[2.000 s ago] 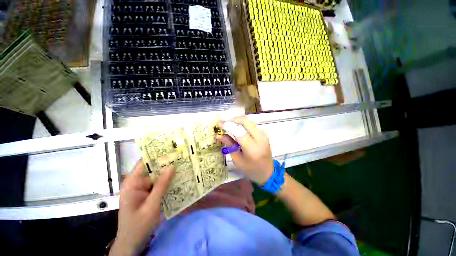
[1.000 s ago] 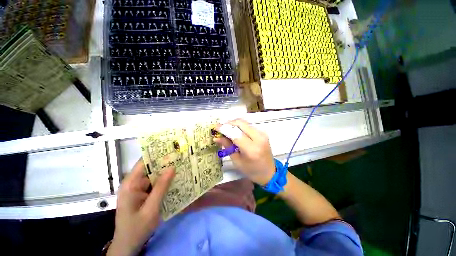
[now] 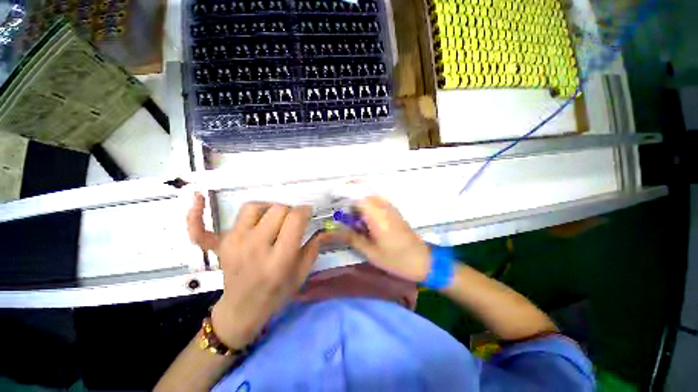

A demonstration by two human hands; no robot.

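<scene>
My left hand (image 3: 264, 249) is over the near rail, back of the hand up, fingers bent and one finger stretched out to the left. My right hand (image 3: 389, 239) is close to its right side, with a purple tool (image 3: 350, 220) in its fingers. A small yellow spot (image 3: 331, 226) shows between the hands. The cream printed circuit board is not clearly visible; only a thin blurred edge shows between the fingers. The left hand's grip is hidden.
Beyond the metal rails (image 3: 536, 146) lie the clear tray of black parts (image 3: 295, 73) and the cardboard box (image 3: 423, 107) of yellow parts (image 3: 501, 42). Upright boards (image 3: 73, 92) stand at left. A blue cord (image 3: 528, 134) hangs at right.
The board's printed face, earlier turned up between the hands, no longer shows. My left hand has moved right and up, towards my right hand. The view has shifted, so the trays sit higher.
</scene>
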